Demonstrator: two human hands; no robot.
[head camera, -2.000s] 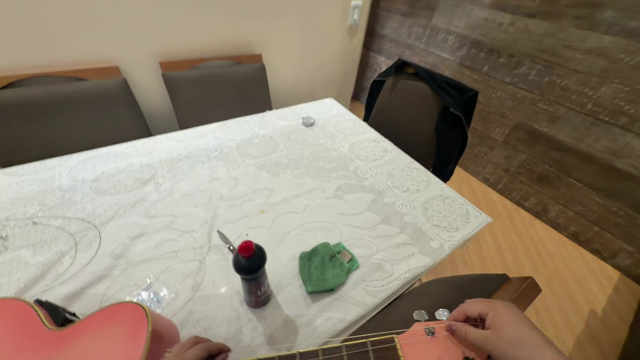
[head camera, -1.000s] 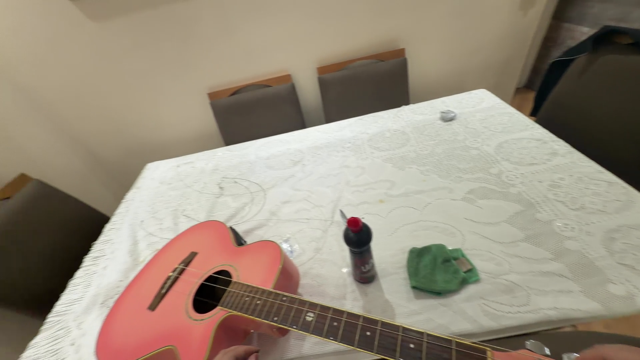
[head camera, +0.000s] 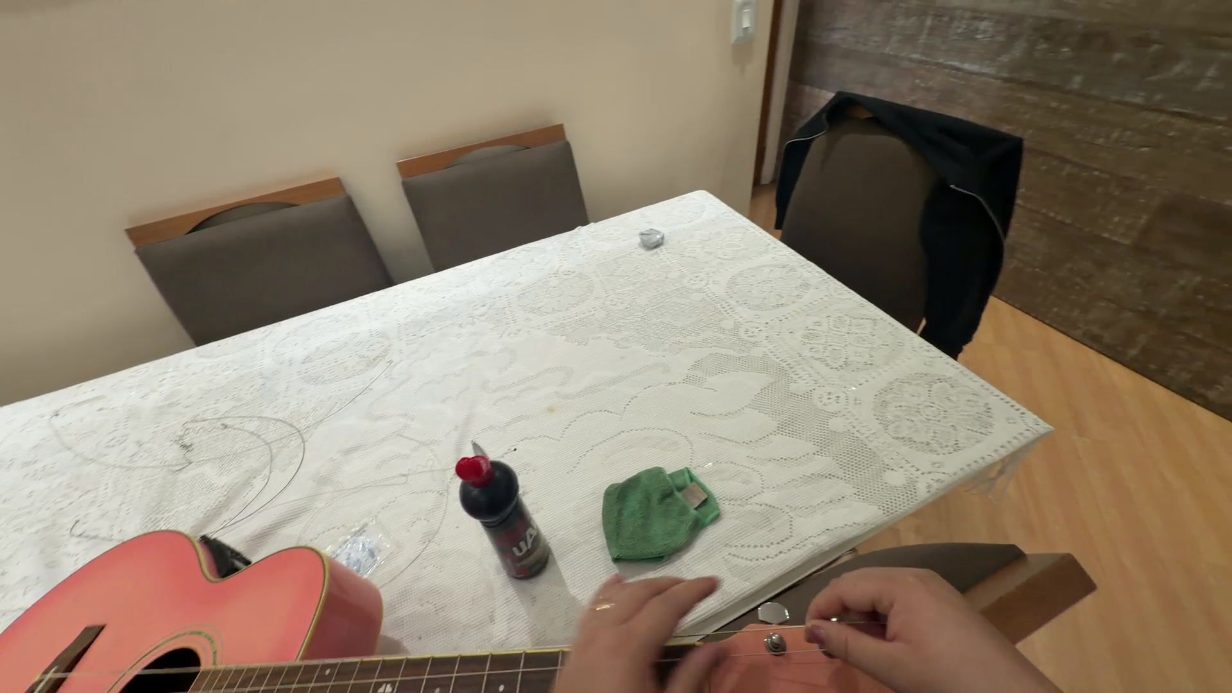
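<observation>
A pink acoustic guitar lies along the bottom of the view, its body at left and its headstock at right. My left hand, slightly blurred, is over the upper end of the dark fretboard; whether it touches the strings I cannot tell. With thumb and forefinger together, my right hand pinches a thin guitar string above the headstock, beside the metal tuning pegs. Beyond the neck stand a dark bottle with a red cap and a folded green cloth.
Loose coiled strings and a small clear plastic packet lie on the white lace tablecloth. A small crumpled silvery item is near the far corner. Chairs surround the table, one with a black jacket; a chair back is near my right hand.
My left hand has come up over the fretboard near the headstock; earlier it was at the neck's lower edge, nearer the body. The view has swung right since one second ago.
</observation>
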